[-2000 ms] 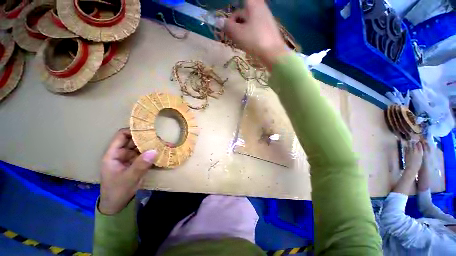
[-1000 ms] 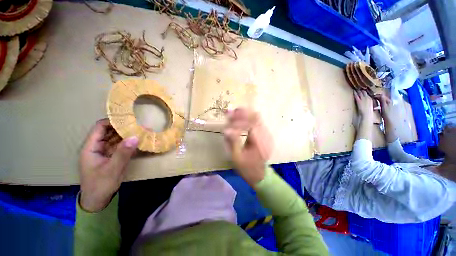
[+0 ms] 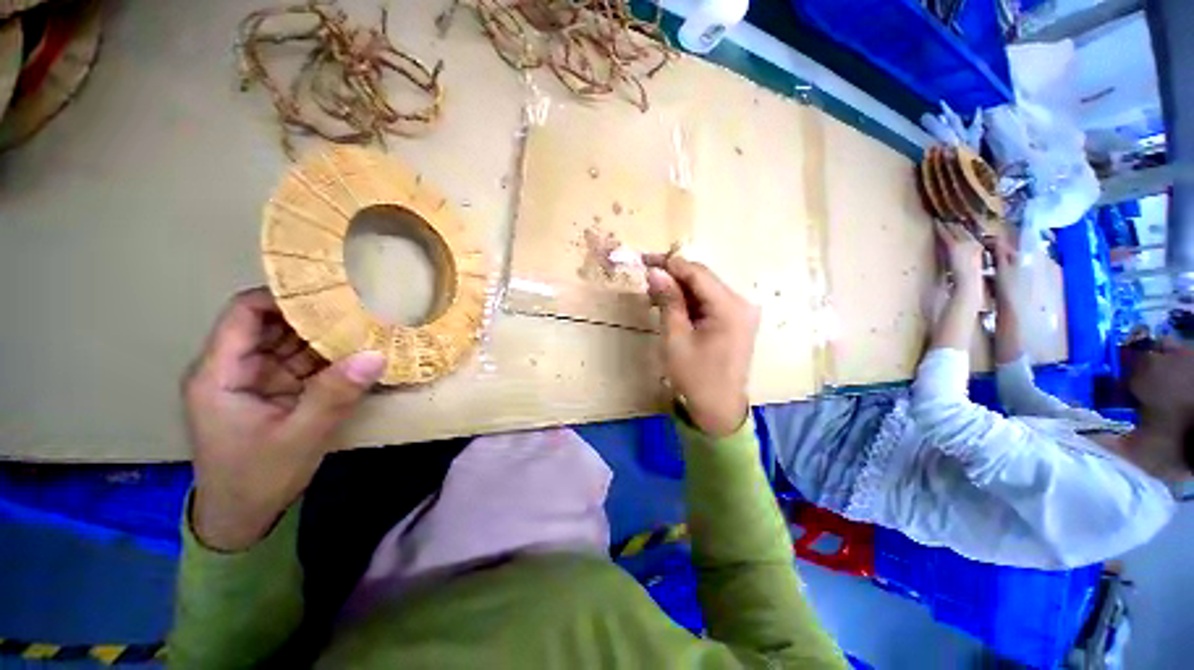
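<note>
My left hand [image 3: 269,412] holds a tan straw ring [image 3: 304,255] by its lower left edge, thumb on top, tilted above the table. No band shows at its hole. My right hand [image 3: 707,334] is over the cardboard pad [image 3: 563,170], thumb and fingers pinched at the white glue dab [image 3: 629,258] among brown spots. A small brown bit, perhaps a cord end, shows at the fingertips; most of it is hidden.
Tangled brown cord [image 3: 343,81] lies behind the ring, with another cord pile [image 3: 576,39] further back. A white glue bottle [image 3: 711,24] lies at the back edge. Blue crate [image 3: 904,52] behind. A person [image 3: 995,445] works at right beside stacked straw rings [image 3: 962,183].
My right hand came down from the cord pile at the back to the glue dab on the pad. My left hand still holds the ring. The camera view has shifted.
</note>
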